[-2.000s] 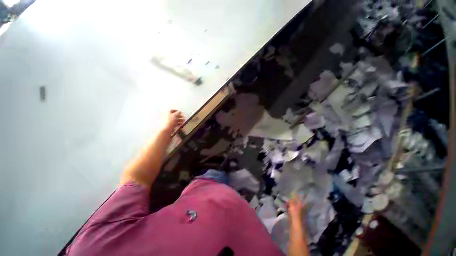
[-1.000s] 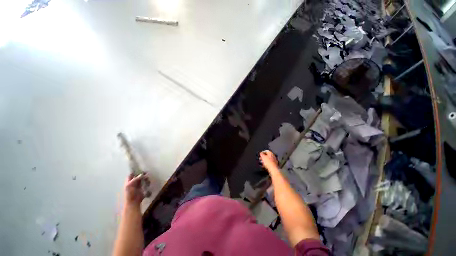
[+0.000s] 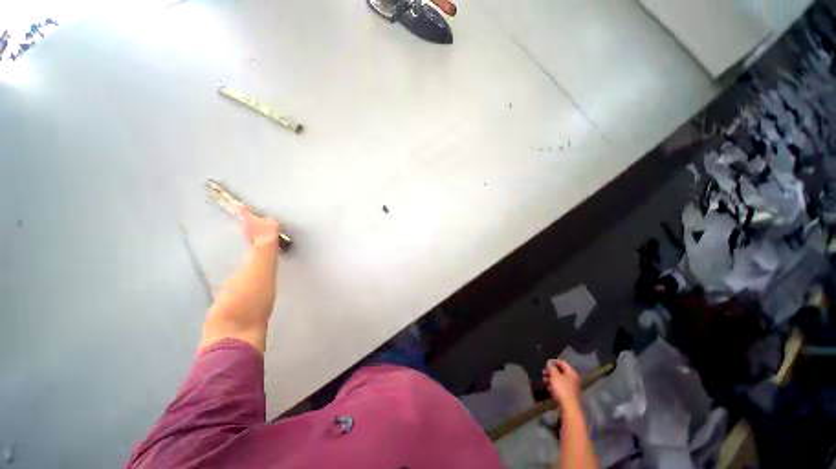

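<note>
A narrow worn bar weight (image 3: 225, 199) lies at or just above the pale cutting table (image 3: 385, 284), left of the middle. My left hand (image 3: 261, 227) grips it near its lower right end, which sticks out dark past my fingers. A second, similar bar weight (image 3: 260, 109) lies on the table farther ahead. A flat iron (image 3: 426, 23) with a dark boat-shaped base and an orange handle stands at the top edge, partly cut off. My right hand (image 3: 561, 377) hangs over the floor beside the table, fingers curled; I cannot tell if it holds anything.
The table's edge runs diagonally from lower middle to upper right. Pale scraps (image 3: 715, 247) cover the floor at the right. A long thin wooden strip (image 3: 522, 417) lies by my right hand. A pale sheet or board (image 3: 710, 37) lies at the table's upper right.
My left hand has moved forward across the table, still gripping its bar. The flat iron has come into view at the top. My right hand now hangs lower right in the picture.
</note>
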